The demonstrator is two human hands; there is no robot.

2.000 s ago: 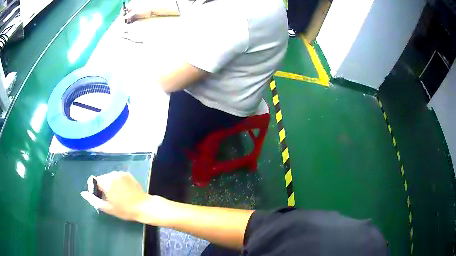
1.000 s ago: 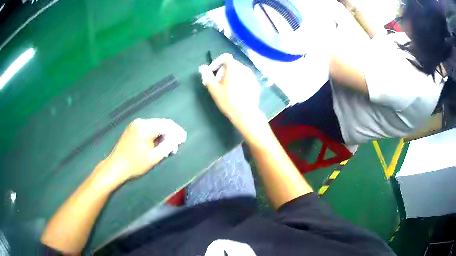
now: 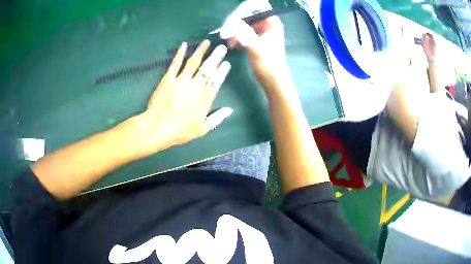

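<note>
A dark slotted strip [image 3: 129,71] lies on the dark green mat [image 3: 77,111]; its right part runs under my left fingertips. My left hand [image 3: 178,105] lies flat with fingers spread and white covers on some fingertips. My right hand [image 3: 268,51], with white finger covers, is closed around dark-bodied tweezers [image 3: 268,15]. Their pale pointed tip aims left, just above and beside my left fingertips. I cannot tell whether the tip touches the strip, or make out any small part at it.
The blue reel [image 3: 343,44] stands on a white surface at the upper right. A person in a light shirt [image 3: 400,149] sits at the right, by a red stool [image 3: 343,160]. A small white piece [image 3: 33,148] lies at the far left.
The view has turned and shifted. My left hand has gone from curled to flat and spread by the strip. My right hand has come close to it, with the tweezers now pointing left.
</note>
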